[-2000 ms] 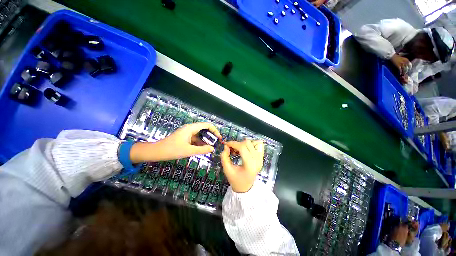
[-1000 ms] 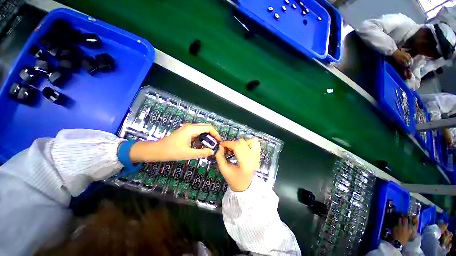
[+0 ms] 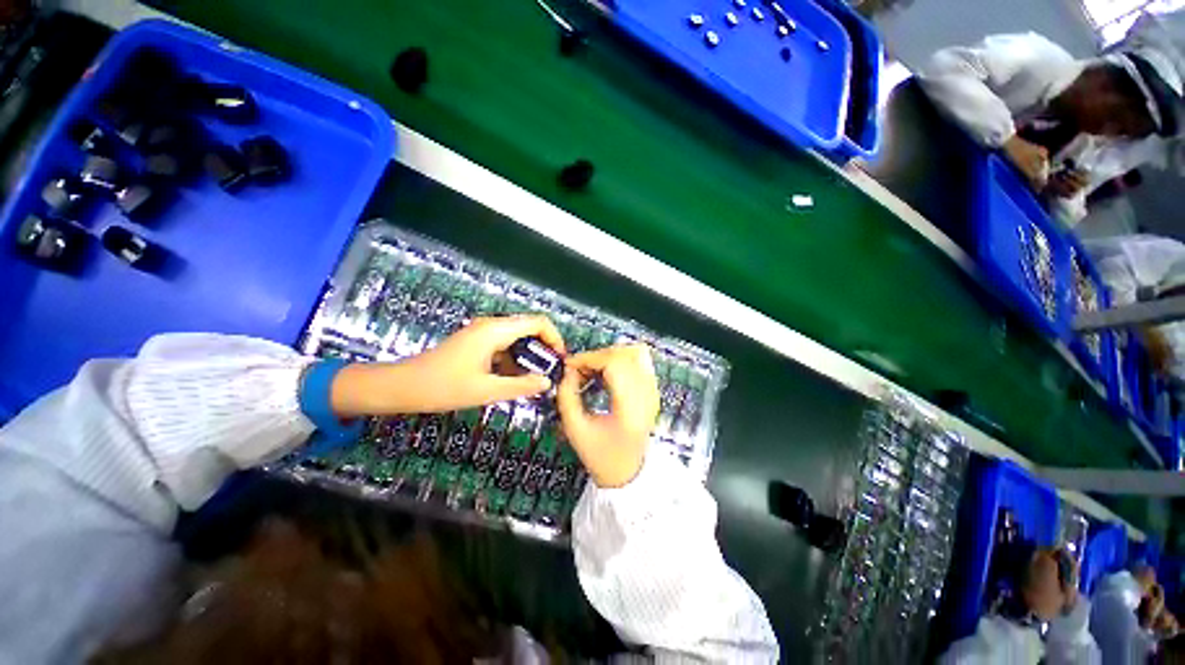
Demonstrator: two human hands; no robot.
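Note:
My left hand, with a blue wrist strap, holds a black housing with a pale face between thumb and fingers. My right hand touches the housing's right side with thumb and index finger pinched close to it. A circuit board between those fingertips is too small and hidden to tell. Both hands are above a clear blister tray with two rows of green circuit boards. The hands hide part of the tray.
A blue bin with loose black housings is at left. The green conveyor beyond carries black units. Black pieces and another blister tray lie right. Blue trays and a coated person are across the belt.
Black units and a small white piece on the conveyor have moved left. My left hand still holds the housing. My right hand has shifted slightly left, its fingertips now close against the housing.

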